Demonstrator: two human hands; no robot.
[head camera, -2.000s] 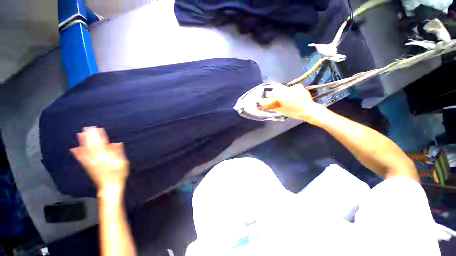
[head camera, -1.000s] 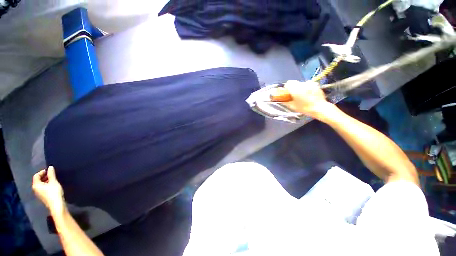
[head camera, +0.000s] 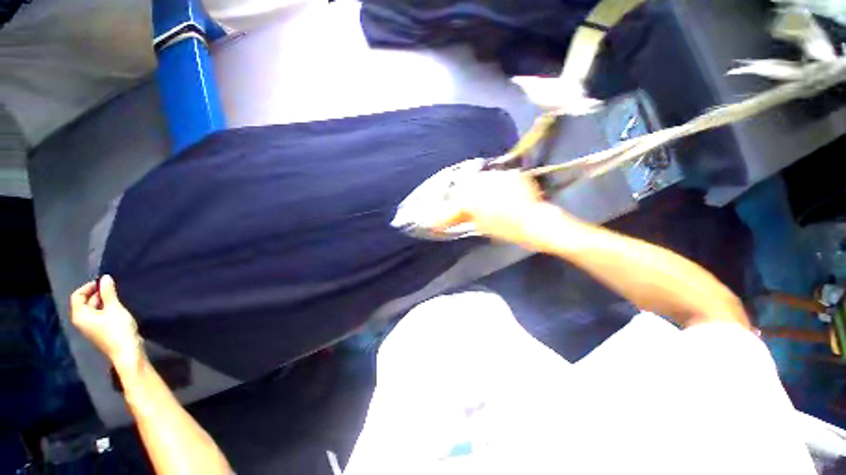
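A dark navy garment (head camera: 278, 218) lies stretched flat over the padded form, whose grey end (head camera: 100, 237) shows past its left edge. My right hand (head camera: 506, 209) holds the orange-brown handle of the silver steam iron (head camera: 431, 204). The iron lies on the right part of the garment, its tip pointing left. My left hand (head camera: 107, 315) pinches the garment's near left edge between thumb and fingers.
A blue bar (head camera: 188, 88) with a tie stands behind the garment. A crumpled navy pile (head camera: 464, 26) lies at the far edge. Pale hose and cord (head camera: 686, 128) run right from the iron. A dark rectangle (head camera: 167, 369) lies at the table's near left. An iron rest (head camera: 645, 144) shows at the right.
My left hand has moved from above the garment to its left edge and taken hold of it. My right hand has moved the iron left onto the garment. The view has shifted somewhat.
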